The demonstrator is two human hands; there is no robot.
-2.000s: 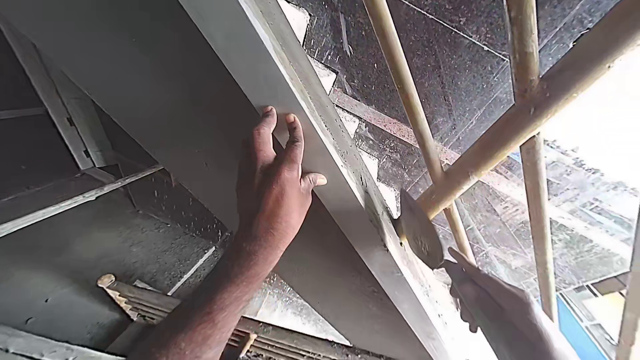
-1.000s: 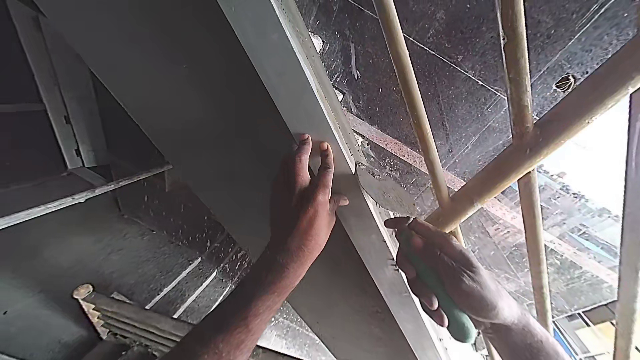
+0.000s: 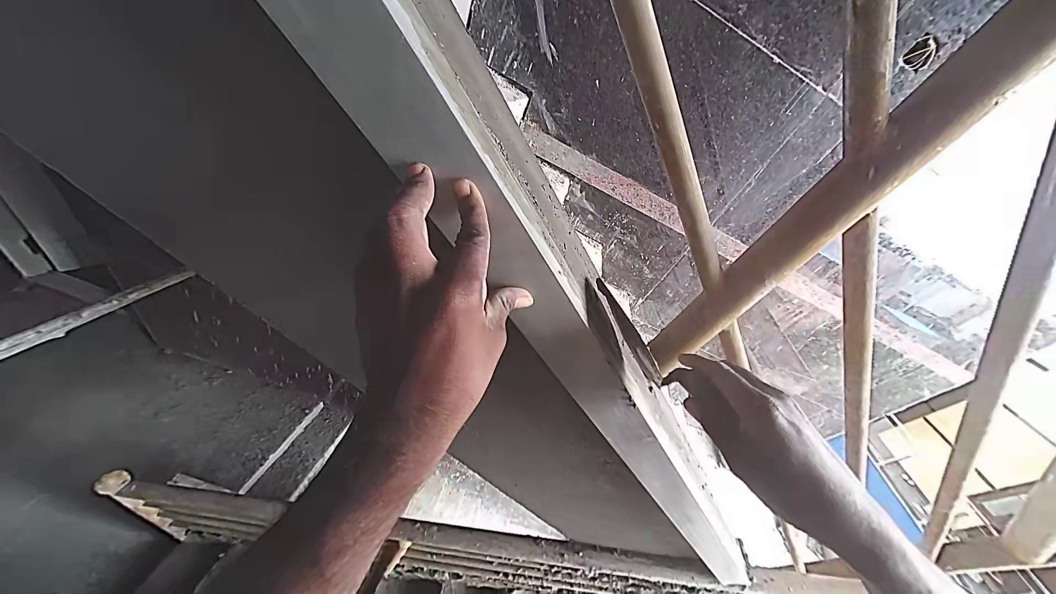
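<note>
A long smooth grey plastered edge band [image 3: 528,330] runs diagonally through the head view, beside a darker grey surface [image 3: 206,148]. My left hand [image 3: 437,280] rests with spread fingers on the band and the dark surface, holding nothing. To its right, my right hand [image 3: 734,404] is closed around a trowel, whose handle is hidden by the hand. The trowel's thin metal blade [image 3: 631,330] is seen nearly edge-on and lies along the rough outer side of the band.
Wooden or bamboo poles [image 3: 792,256] cross at the right, close to my right hand. White blocks [image 3: 590,252] line the band's outer side. A ledge of stacked strips [image 3: 206,503] lies at the lower left, below a thin wooden batten [image 3: 99,313].
The trowel blade, seen broad side on one second ago, now shows nearly edge-on. My right hand has turned, hiding the green handle seen then. My left hand stays on the band.
</note>
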